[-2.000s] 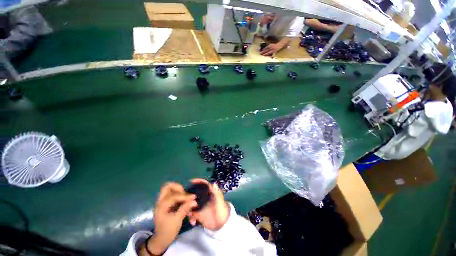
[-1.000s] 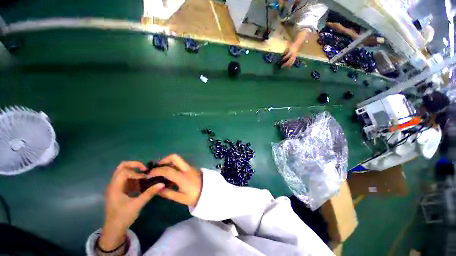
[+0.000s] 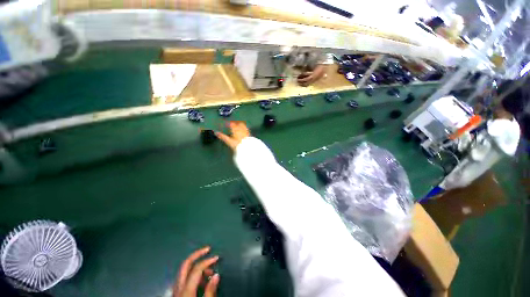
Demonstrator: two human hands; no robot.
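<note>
My right hand (image 3: 237,134) is stretched far over the green belt, fingers apart. A round black housing (image 3: 208,136) stands on the belt just left of its fingertips; the hand does not close around it. My left hand (image 3: 197,275) is low at the bottom edge, partly cut off, with its fingers apart and no held thing visible. The pile of small black parts (image 3: 253,216) lies on the belt, partly hidden by my right sleeve.
A clear plastic bag (image 3: 372,194) lies right of the pile, by an open carton (image 3: 431,246). A white fan (image 3: 40,258) stands left. Dark subassemblies (image 3: 226,110) line the far belt edge. A metal-framed shelf (image 3: 250,35) crosses above. A person's hand (image 3: 312,75) is opposite.
My hands were together around a black housing and are now apart. My right hand has reached forward to the far side, where a housing stands. The view has shifted.
</note>
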